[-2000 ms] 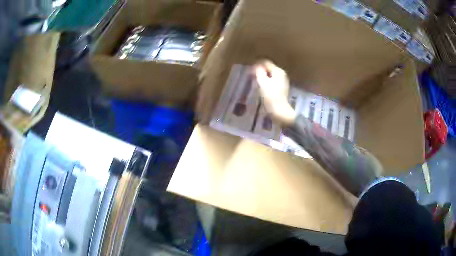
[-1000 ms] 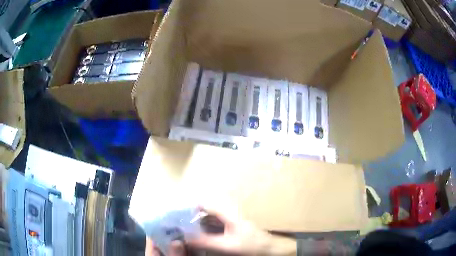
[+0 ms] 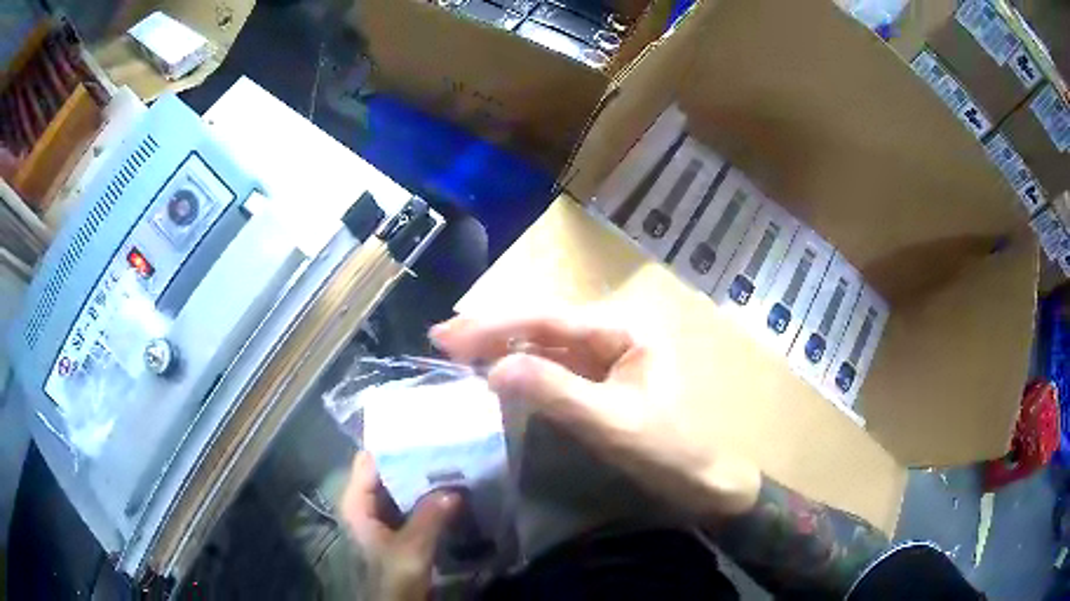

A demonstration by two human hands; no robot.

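Observation:
My left hand (image 3: 399, 534) holds a white smartwatch box (image 3: 434, 440) from below, with the thumb on its face. The box is tilted, one end up, inside a crinkly clear film bag (image 3: 346, 393) whose loose end stands above the box. My right hand (image 3: 587, 382) is at the bag's upper right corner, thumb touching it and index finger stretched above; whether it grips the film cannot be told. The heat sealer (image 3: 223, 252) is at left, with its brownish sealing bar (image 3: 270, 387) facing the hands. Crumpled clear plastic (image 3: 106, 382) lies on the sealer.
A large open carton (image 3: 939, 223) at right holds a row of white smartwatch boxes (image 3: 769, 276). Its flap (image 3: 587, 264) folds towards me. A smaller carton (image 3: 469, 76) with dark items is beyond. A red stool (image 3: 1033, 434) is at far right, below labelled cartons (image 3: 974, 100).
My right hand was inside the large carton two seconds ago; a bagged box came out over the flap and is now between both hands, nearer the sealer. The view has turned left.

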